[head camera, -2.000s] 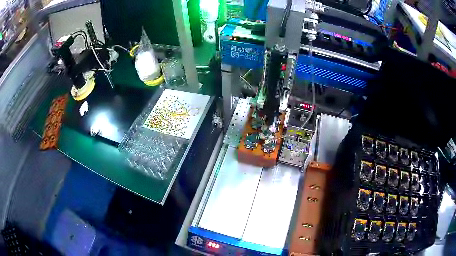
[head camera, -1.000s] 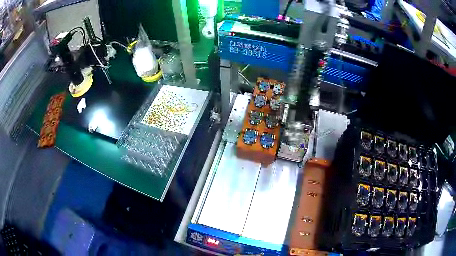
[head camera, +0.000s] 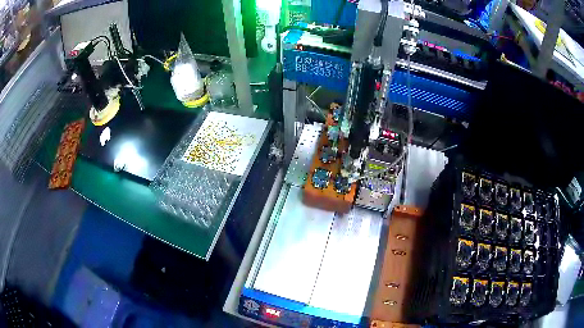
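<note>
Neither of my hands is in view. The automatic screwdriving machine (head camera: 317, 65) stands in the middle, with its driver head (head camera: 362, 109) over the right column of an orange screw fixture (head camera: 328, 198). Silver-grey modules (head camera: 321, 178) sit in the fixture's seats; the driver head hides some of the right column. A second, flatter orange-brown plate (head camera: 400, 272) with a few small pins lies on the right side of the pale metal bed (head camera: 288, 256). A black blister tray (head camera: 544, 282) at the right holds rows of modules with orange-yellow strips.
At the left, a green bench (head camera: 192, 241) bears clear blister trays (head camera: 189, 192), a white sheet of small yellow-gold parts (head camera: 221, 144), a black mat (head camera: 150, 122), another orange fixture (head camera: 66, 155) and a yellow-rimmed lamp or magnifier (head camera: 105, 112). A dark panel (head camera: 519, 122) stands behind the black tray.
The driver head moved right, clear of the fixture, then back left over its right column. The orange fixture stays in place on the bed.
</note>
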